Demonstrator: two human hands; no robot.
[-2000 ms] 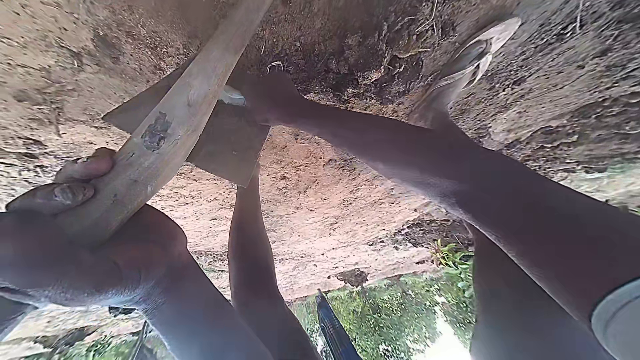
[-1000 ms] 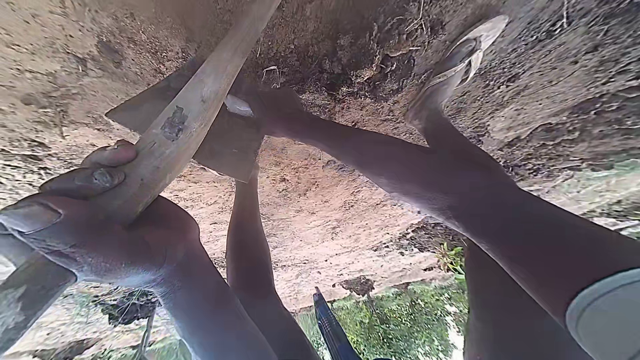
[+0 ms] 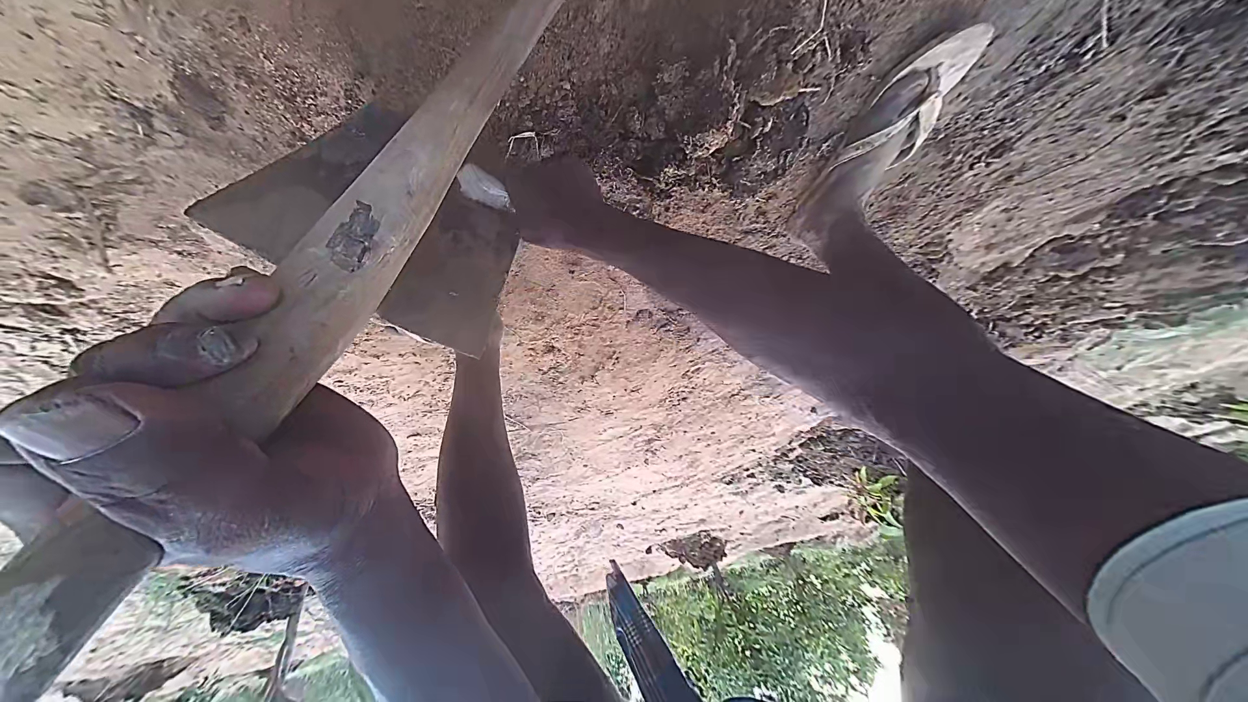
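Observation:
What looks like my left hand (image 3: pixel 224 468), at the left with its forearm rising from the bottom edge, is closed around a thick wooden tool handle (image 3: pixel 390 205) with a dark patch. The handle slants from the top edge toward the lower left. Behind it sits a flat dark metal blade (image 3: pixel 448 278), with a small pale piece at its upper right. Part of another hand, possibly my right hand (image 3: pixel 29 497), shows at the left edge beside the handle; its grip is mostly hidden. A slender bare limb (image 3: pixel 483 468) reaches up behind the blade.
Bare soil (image 3: pixel 604 390) spreads behind the tool, with dry roots toward the top. A sandalled foot (image 3: pixel 902 107) stands at upper right, and a bare leg (image 3: pixel 936 390) runs to a pale hem (image 3: pixel 1180 595). Green plants (image 3: pixel 780 624) appear along the bottom; the scene looks upside down.
The hand on the handle has shifted slightly. A lower stretch of handle shows beneath it at lower left, which was out of sight two seconds ago.

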